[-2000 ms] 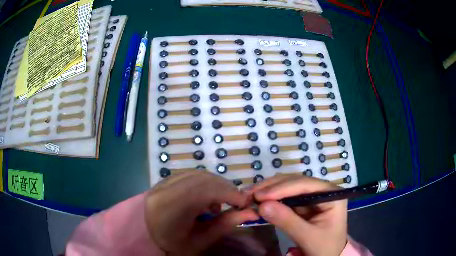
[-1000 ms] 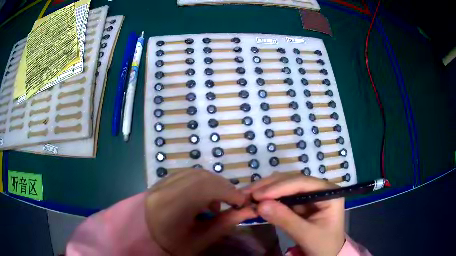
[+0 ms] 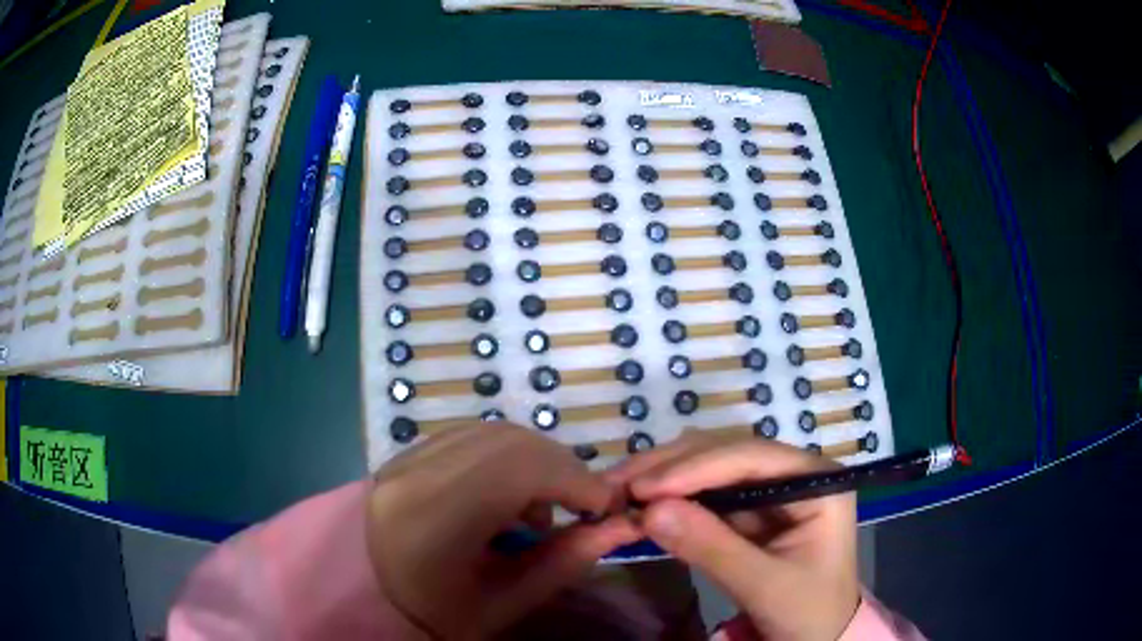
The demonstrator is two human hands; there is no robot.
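Observation:
My right hand holds a thick black test pen with a silvery rear end, its tip pointing left at my left fingertips. My left hand pinches a small dark piece, probably a micro speaker, against the pen tip; the fingers mostly hide it. Both hands are over the near edge of a white foam tray. The tray has four columns of tan dumbbell slots with a dark disc at each end. The hands cover part of its near rows.
Partly filled trays lie at left under a yellow sheet. A blue pen and white pen lie beside the main tray. Also a green label, a brown square, a far tray and a red test lead.
The view has shifted slightly, so the tray and pens appear a little further left and higher. The test pen's rear end is slightly further left. Both hands keep nearly the same pose.

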